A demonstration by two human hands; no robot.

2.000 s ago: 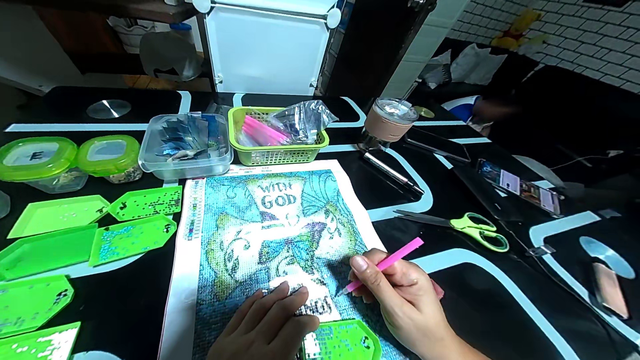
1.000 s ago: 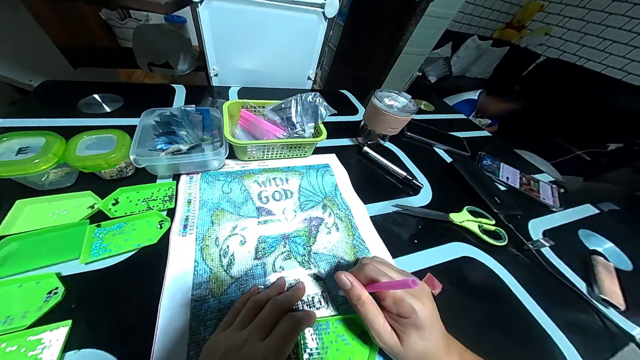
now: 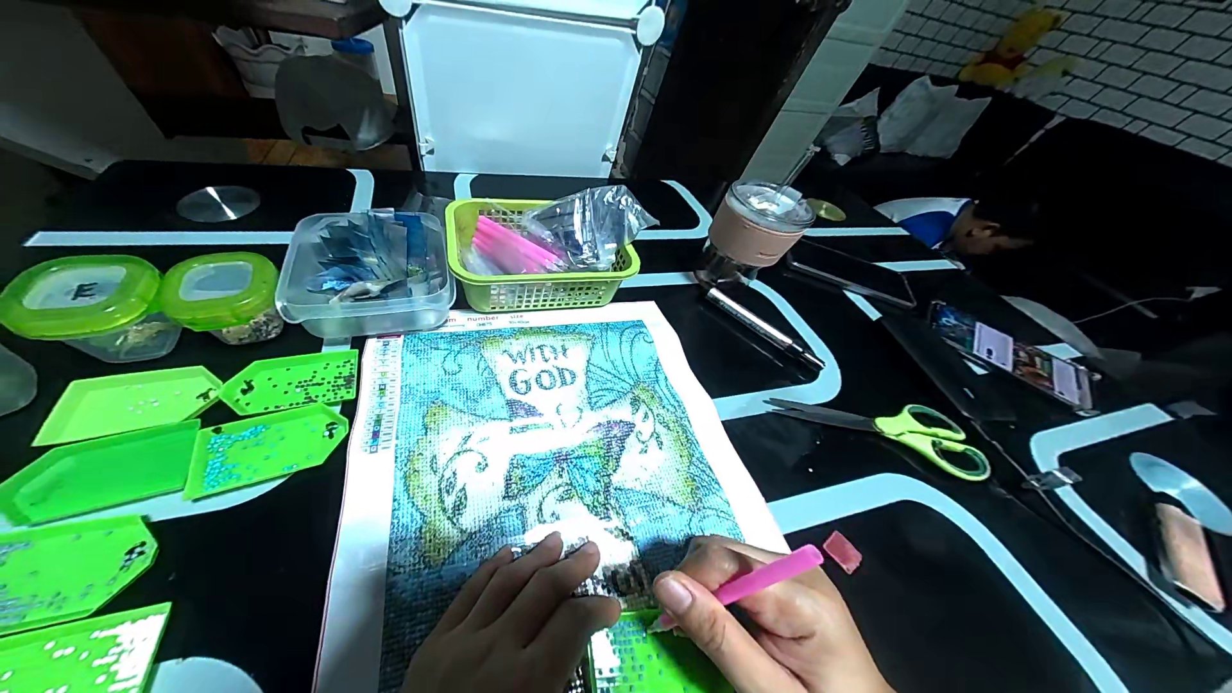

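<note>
A diamond painting canvas (image 3: 568,385) with a cross design and lettering lies on the black table. My left hand (image 3: 520,616) rests spread, palm down, on its lower part. My right hand (image 3: 760,616) grips a pink applicator pen (image 3: 770,577), its tip over a green bead tray (image 3: 654,654) that lies on the canvas bottom, partly hidden by both hands. Several green trays, among them one with blue beads (image 3: 265,449) and one with dark beads (image 3: 294,381), lie left of the canvas. A small pink wax piece (image 3: 842,551) lies right of my right hand.
Behind the canvas stand a green basket (image 3: 544,292) with pink pens, a clear plastic box (image 3: 366,308) and green-lidded containers (image 3: 219,279). To the right are a tumbler (image 3: 760,226), a black pen (image 3: 763,330), scissors (image 3: 895,428) and a lit phone (image 3: 1011,356). A person (image 3: 982,226) is at the far right.
The pen tip, over the canvas in the earlier frames, is now over the green tray. The pink wax piece beside my right hand shows fully. My left hand stays on the canvas.
</note>
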